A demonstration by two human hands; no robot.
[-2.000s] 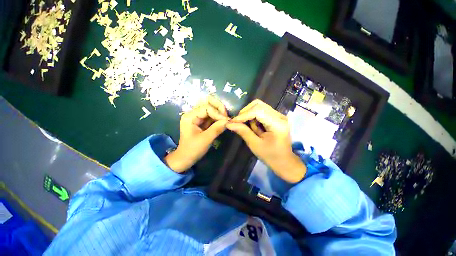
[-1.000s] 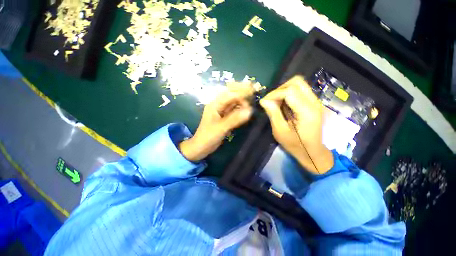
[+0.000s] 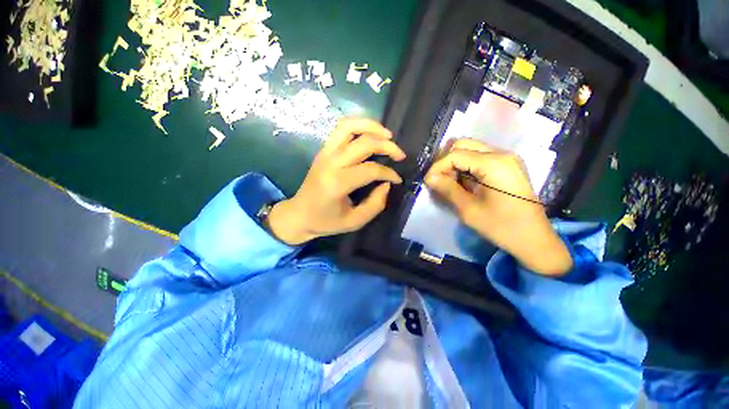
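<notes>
A tablet assembly (image 3: pixel 505 118) lies in a black foam-lined tray (image 3: pixel 614 80), its silvery-white area bright and its dark mainboard (image 3: pixel 551 85) with a yellow square at the top. My right hand (image 3: pixel 491 188) is over the tablet's left side, fingers pinched near its left edge. A thin dark lead or pick (image 3: pixel 511 194) runs from these fingers back across the hand. Whatever is at the fingertips is too small to tell. My left hand (image 3: pixel 348 180) is at the tray's left edge, fingers curled and apart, with nothing visible in it.
A big pile of cream-yellow slips (image 3: pixel 188 56) lies on the green surface at upper left. A dark tray (image 3: pixel 84 64) with more slips is at far left. A pile of small dark components (image 3: pixel 667 216) is at right. A white strip (image 3: pixel 679 92) runs beyond the tray.
My hands have parted from their pinch together. My right hand has moved down onto the tablet's left side. My left hand has opened beside the tray. The dark line now shows across the right hand.
</notes>
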